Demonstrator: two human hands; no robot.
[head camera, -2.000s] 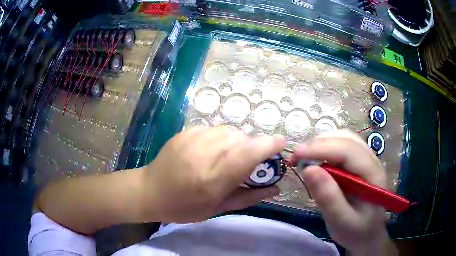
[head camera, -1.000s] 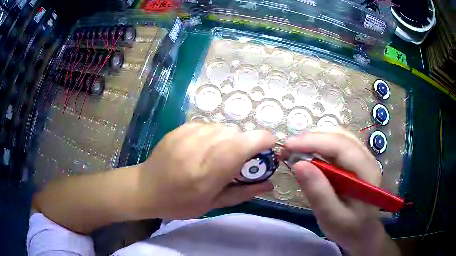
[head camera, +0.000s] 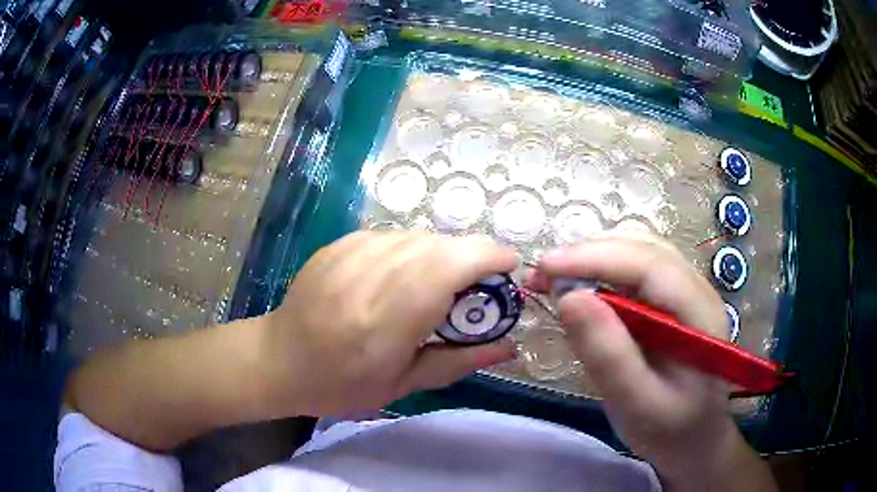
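Note:
My left hand (head camera: 375, 322) holds a small round speaker (head camera: 478, 312) by its rim between thumb and fingers, its white ring facing up. My right hand (head camera: 644, 336) grips the red test probe (head camera: 688, 338) like a pen, its front end pointing at the speaker's right edge. Thin red leads show between the speaker and my right fingertips. Whether the tip touches is hidden by the fingers. Both hands are over the front of the round-pocket tray (head camera: 691, 197). Several speakers (head camera: 733, 214) lie face up in its right column, the lowest partly covered by my right hand.
A slotted tray (head camera: 154, 279) at the left holds rows of black speakers (head camera: 159, 113) with red wires. Stacked trays stand far left. A red label (head camera: 308, 11) is at the back, a green label (head camera: 760, 101) back right. A round white-rimmed device (head camera: 794, 36) and cardboard sheets (head camera: 851, 82) are upper right.
Both hands have shifted slightly left and up, with the speaker and the probe still held. More of the lowest speaker in the right column now shows.

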